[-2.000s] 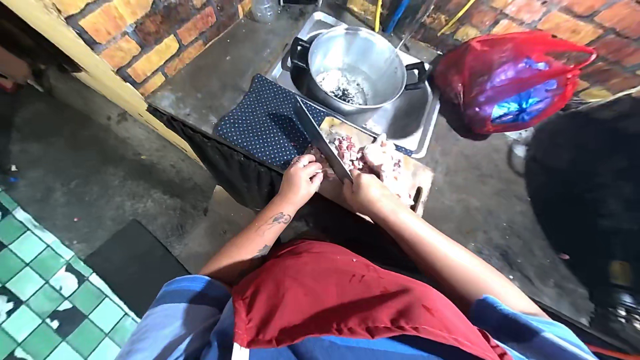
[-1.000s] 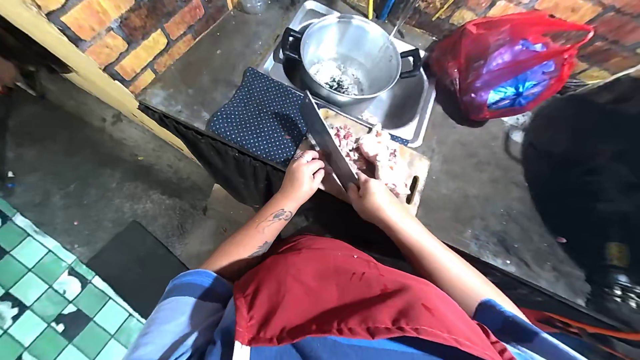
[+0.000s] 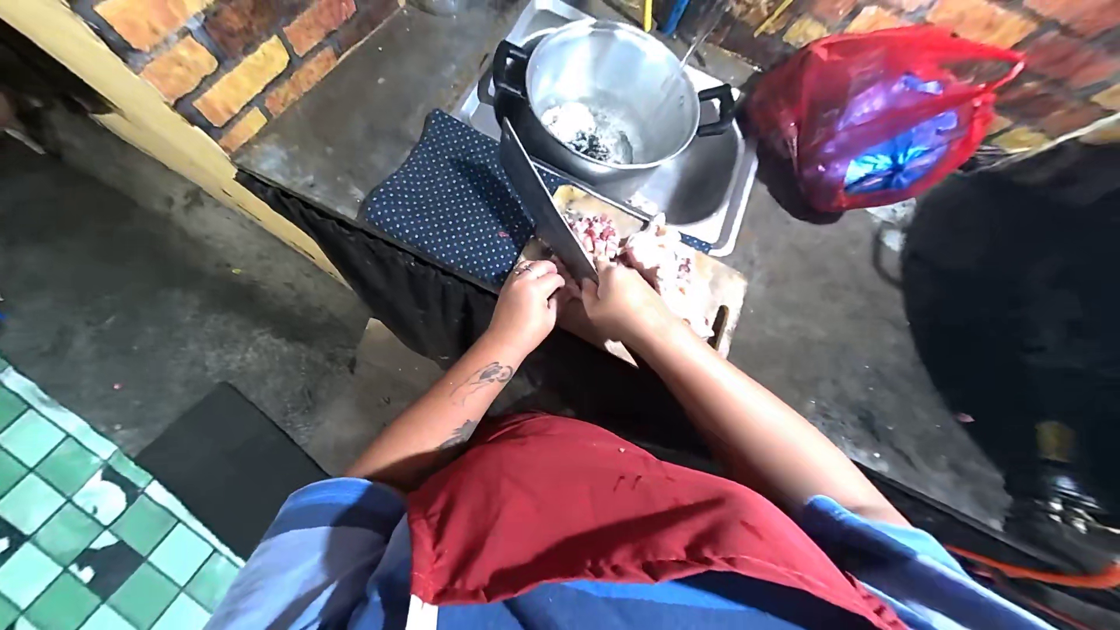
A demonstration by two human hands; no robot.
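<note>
My right hand grips the handle of a large knife, its broad blade slanting up and left across a cutting board. Chopped raw meat lies to the right of the blade, and a larger pile of pale meat pieces is farther right on the board. At the board's left front edge, my left hand has its fingers curled down close to the blade; what is under them is mostly hidden. A dotted dark blue cloth lies left of the board, partly beneath it.
A metal pot with black handles stands at the steel sink, just beyond the board. A red plastic bag with items inside sits right of the sink. A large dark round object is at the far right. Brick walls border the counter.
Both hands stay close together at the board, and the knife remains in my right hand. Its blade slants a little differently. The pot, cloth and red bag have not plainly moved.
</note>
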